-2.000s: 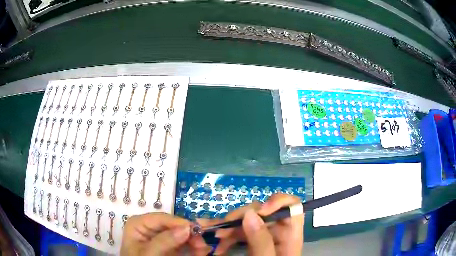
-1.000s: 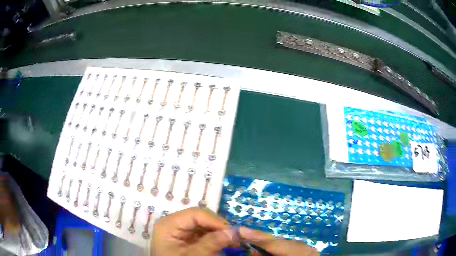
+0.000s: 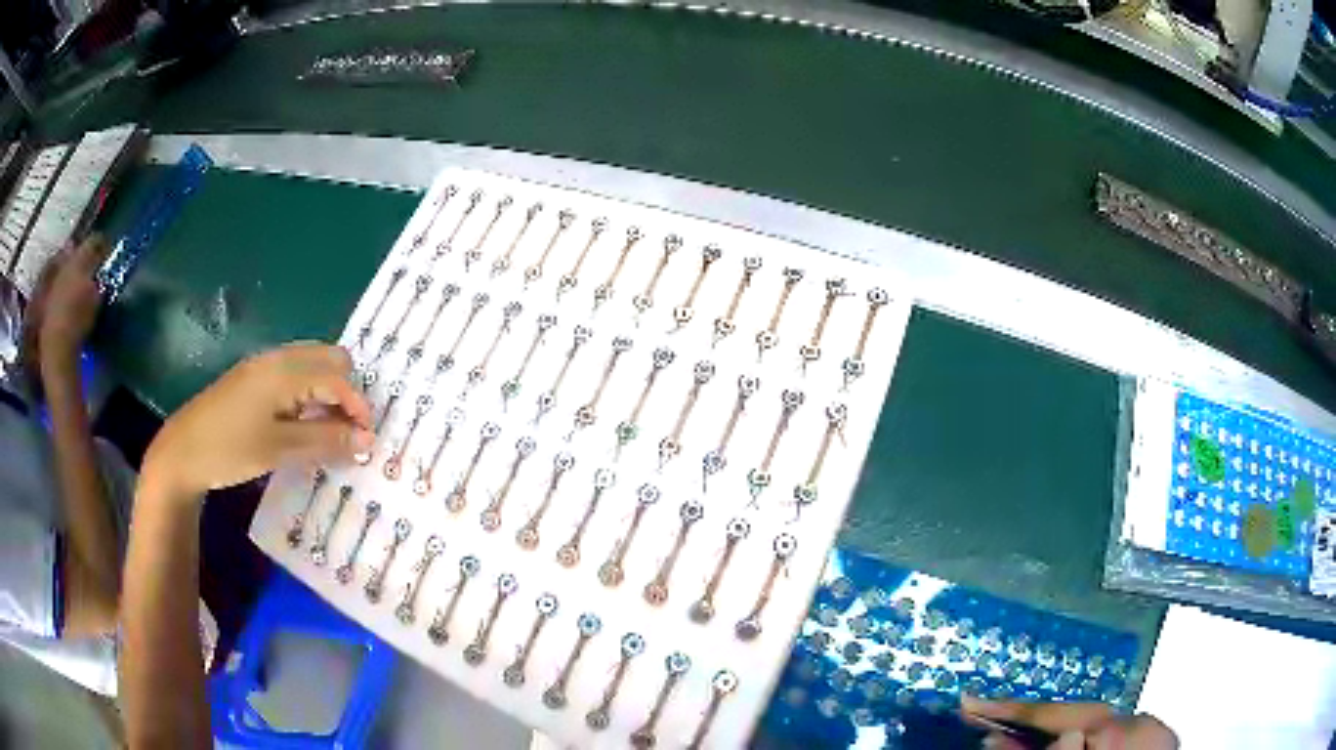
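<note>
The white foam board (image 3: 645,315) bears rows of small round wired components (image 3: 784,545) with thin brownish leads. My left hand (image 3: 257,421) is over the board's left edge, thumb and fingertips close together at a component row; whether they grip a component is too small to tell. My right hand (image 3: 1092,724) is at the bottom right, partly cut off, holding the dark tweezers (image 3: 1014,727) over the lower part of the dark blue die-cut sheet (image 3: 938,645). The sheet carries rows of round silvery pieces and lies against the board's right side.
A clear bag (image 3: 1150,484) with light blue sheets and round labels lies at right, above a blank white card (image 3: 1238,681). Component strips (image 3: 1209,242) lie on the green belt (image 3: 762,117) behind a metal rail. Another person's arm (image 3: 81,440) is at left. A blue stool (image 3: 301,667) stands below.
The view has swung left, so the board now sits mid-frame. My left hand has parted from my right hand and moved to the board's left edge. My right hand stays near the blue sheet.
</note>
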